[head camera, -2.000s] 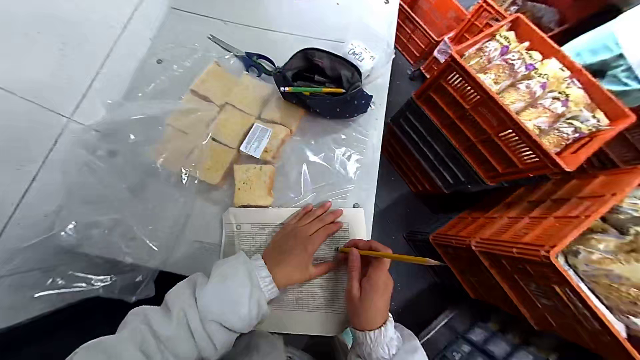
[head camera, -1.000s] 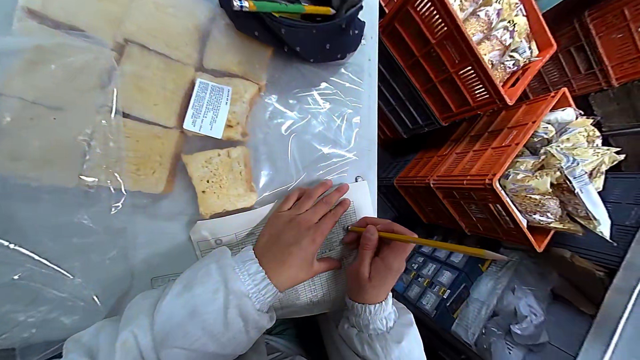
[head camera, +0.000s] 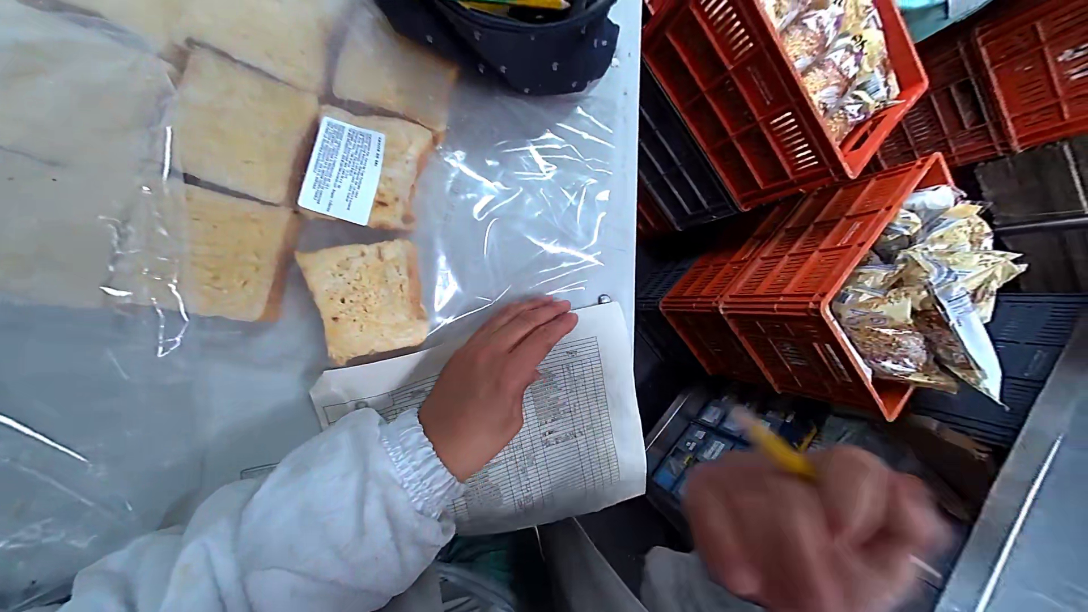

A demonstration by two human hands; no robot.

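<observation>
My left hand [head camera: 497,382] lies flat, fingers together, on a printed form with a ruled table [head camera: 578,425]. A yellow pencil [head camera: 778,450] is gripped in my right hand [head camera: 812,527], which is blurred and raised off the paper, to the right of the table edge. Just above the form lies a toasted bread slice [head camera: 365,297]. A white printed label [head camera: 342,170] rests on another slice [head camera: 408,170]. More bread slices [head camera: 246,123] lie in rows under or in clear plastic film [head camera: 518,195].
A dark fabric pencil case [head camera: 544,51] sits at the table's top edge. Right of the table stand orange crates [head camera: 790,289] holding bagged goods [head camera: 918,297], with black crates [head camera: 680,144] beside them. A metal surface [head camera: 1037,510] runs along the lower right.
My right hand has left the paper with the pencil and moved right, past the table edge. My left hand stays on the form. The view has moved closer to the table since the oldest frame.
</observation>
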